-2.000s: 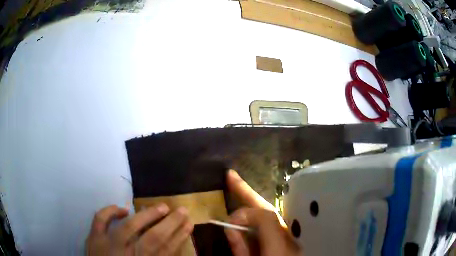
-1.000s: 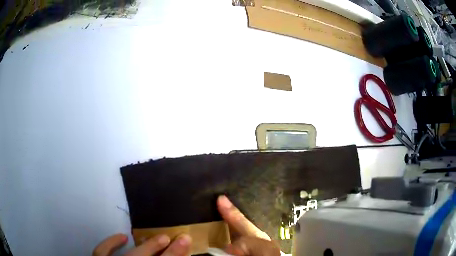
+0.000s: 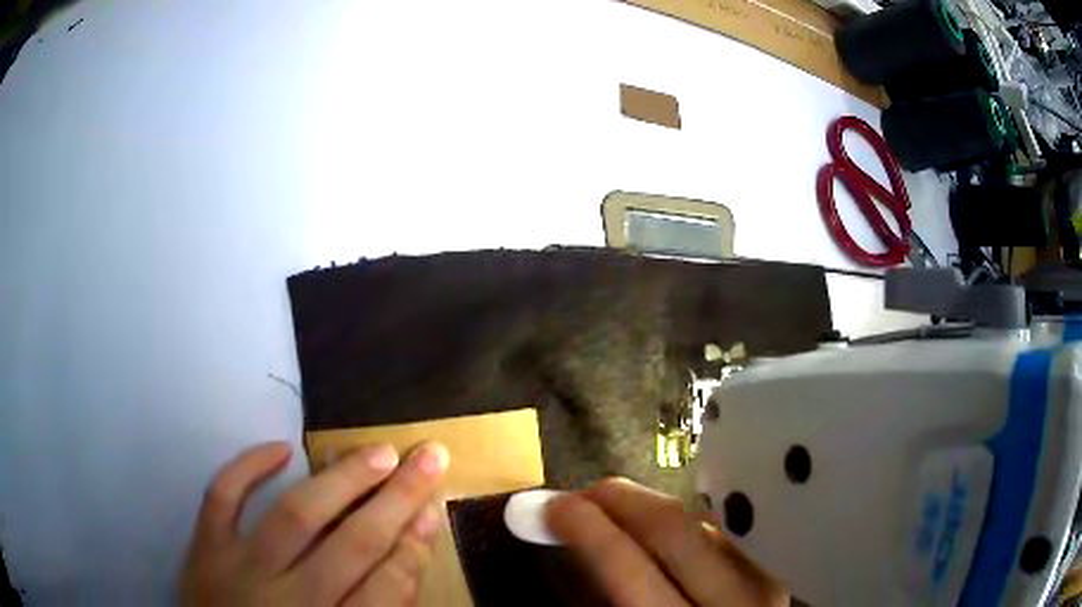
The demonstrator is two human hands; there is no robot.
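A dark fabric panel point(image 3: 415, 344) lies flat on the white table, its right part by the machine's lit presser foot point(image 3: 673, 446). A tan L-shaped cardboard template point(image 3: 492, 451) lies on the panel. My left hand point(image 3: 320, 528) presses the template down with its fingertips. My right hand point(image 3: 647, 540) holds a white rounded chalk point(image 3: 530, 517) against the dark cloth, just below the template's right arm. The lower parts of both hands are cut off by the frame's bottom edge.
The white sewing machine head point(image 3: 878, 462) stands at the right, close to my right hand. Red-handled scissors point(image 3: 872, 196), dark thread cones point(image 3: 943, 128) and a long cardboard strip point(image 3: 771, 30) lie behind. A silver plate point(image 3: 670, 231) is set in the table point(image 3: 178, 213).
My right hand has moved down from pointing on the cloth to beside the template, and the white chalk now shows clearly in its fingers. My left hand stays on the template. The view has shifted.
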